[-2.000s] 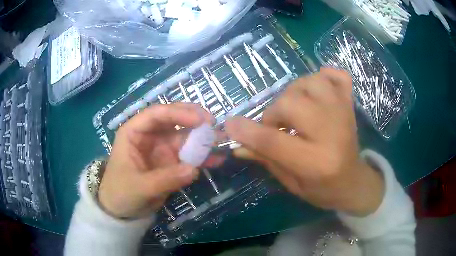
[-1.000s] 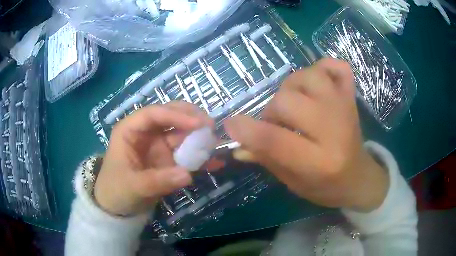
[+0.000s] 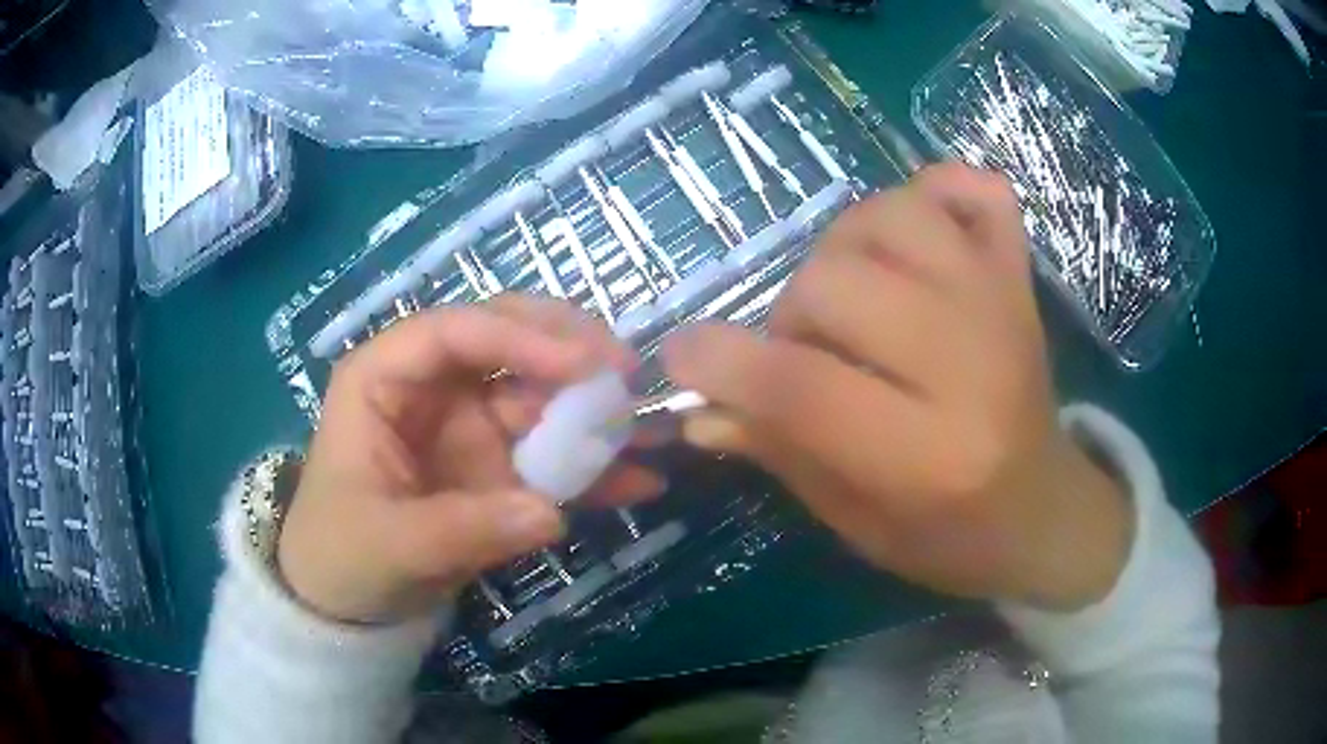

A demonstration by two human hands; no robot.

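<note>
My left hand (image 3: pixel 437 451) pinches a pale translucent white cap or pad (image 3: pixel 572 436) between thumb and fingers. My right hand (image 3: pixel 888 393) grips a thin metal shaft with a white section (image 3: pixel 672 403) between thumb and index finger. The shaft's thin end points left at the pale piece; I cannot tell whether it touches or enters it. Both hands are above the clear blister tray (image 3: pixel 422 218), which holds shafts lying across long pale strips (image 3: pixel 524 192). The hands hide part of the tray's middle.
A clear tub of loose shafts (image 3: pixel 1077 204) is at the right, with a tub of white parts (image 3: pixel 1142 37) above it. A crumpled clear bag (image 3: pixel 349 102) is at the top. A labelled box (image 3: pixel 240 204) and second blister tray (image 3: pixel 66 422) are at the left.
The pale piece has turned and shifted slightly in my left fingers. The shaft in my right hand has moved slightly relative to it. Both hands keep their grips.
</note>
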